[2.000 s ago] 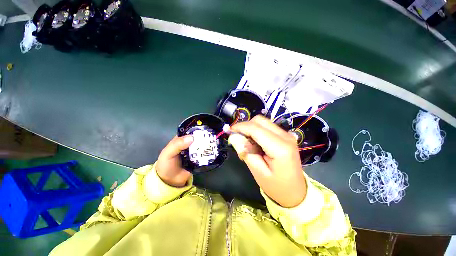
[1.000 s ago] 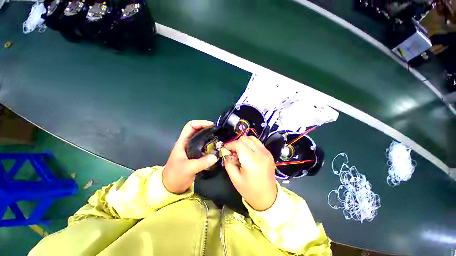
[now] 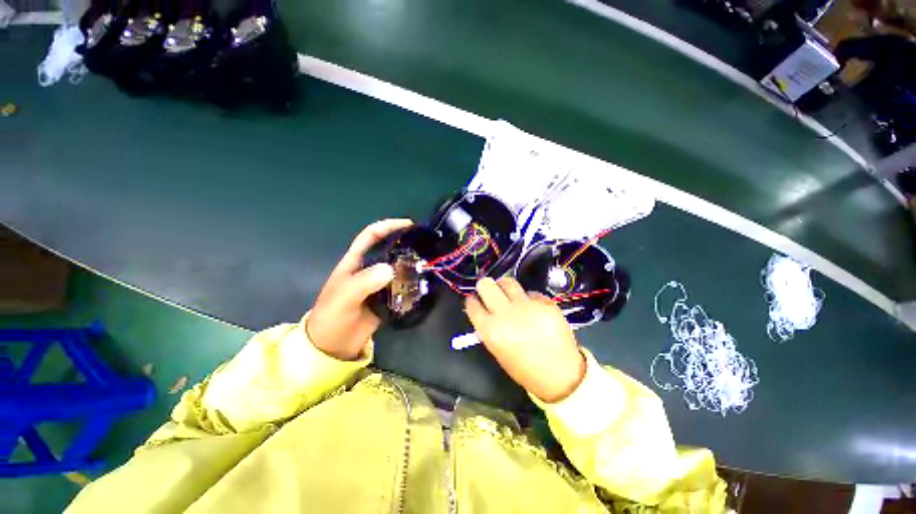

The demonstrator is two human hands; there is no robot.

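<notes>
My left hand (image 3: 347, 293) grips a black camera head (image 3: 407, 286), tilted, with a board and pale plugs showing. Red and dark lead wires (image 3: 443, 263) run from it into the black base housing (image 3: 472, 233) just to its right. My right hand (image 3: 522, 333) is at that housing's near rim, fingers bent, by the wires; its fingertips are partly hidden. A small white stick-like piece (image 3: 466, 341) sticks out beside my right hand. A second base housing (image 3: 569, 279) with red wires stands right of the first, partly behind my right hand. White wall brackets (image 3: 562, 179) lie behind both.
Black camera heads (image 3: 191, 50) stand in a row at the upper left. Tangled thin white loops (image 3: 709, 361) lie on the right, with another pile (image 3: 791, 297) beyond. A pale rail (image 3: 402, 98) edges the conveyor. A blue stool (image 3: 75, 397) stands at lower left.
My right hand has moved off the camera head's plugs, rightward to the base housing's rim. The head has turned, so its board and the wires plugged into it show. The white stick now shows.
</notes>
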